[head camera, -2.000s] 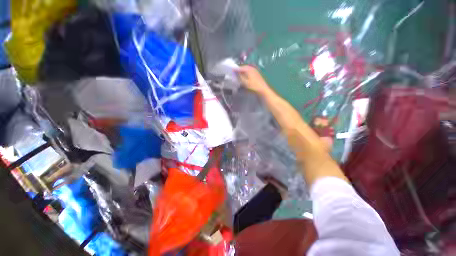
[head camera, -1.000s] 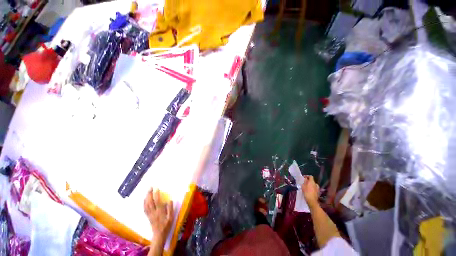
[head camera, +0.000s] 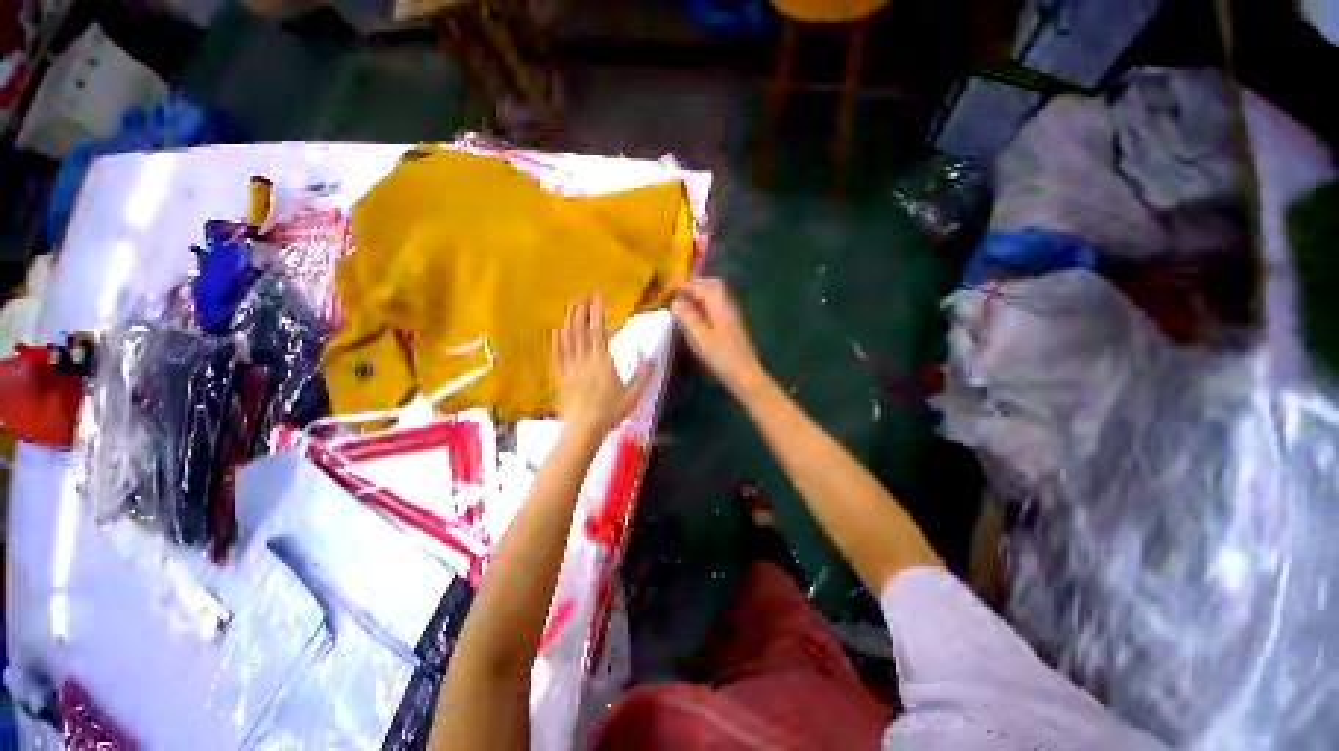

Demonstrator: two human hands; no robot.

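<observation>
A mustard garment (head camera: 499,279) lies loosely spread on the far right part of the white table (head camera: 88,514). My left hand (head camera: 588,367) rests on its near right part with the fingers extended and nothing gripped. My right hand (head camera: 709,326) is at the garment's right corner by the table edge, with the fingertips closed on the cloth; the exact grip is small and partly blurred. A white drawstring or strip (head camera: 455,385) lies at the garment's near side.
Pale mailers (head camera: 316,587) with a black strip lie nearer me. Red-edged bags (head camera: 426,462) lie between them and the garment. Bagged dark items (head camera: 191,411) are at left, beside a red bagged item (head camera: 37,396). Plastic-covered heaps (head camera: 1160,484) stand right of the green floor (head camera: 793,279). A stool (head camera: 830,12) is beyond.
The view has turned toward the far part of the table. Both hands have moved up to the mustard garment. The white slip is gone from my right hand, which now holds the garment's corner.
</observation>
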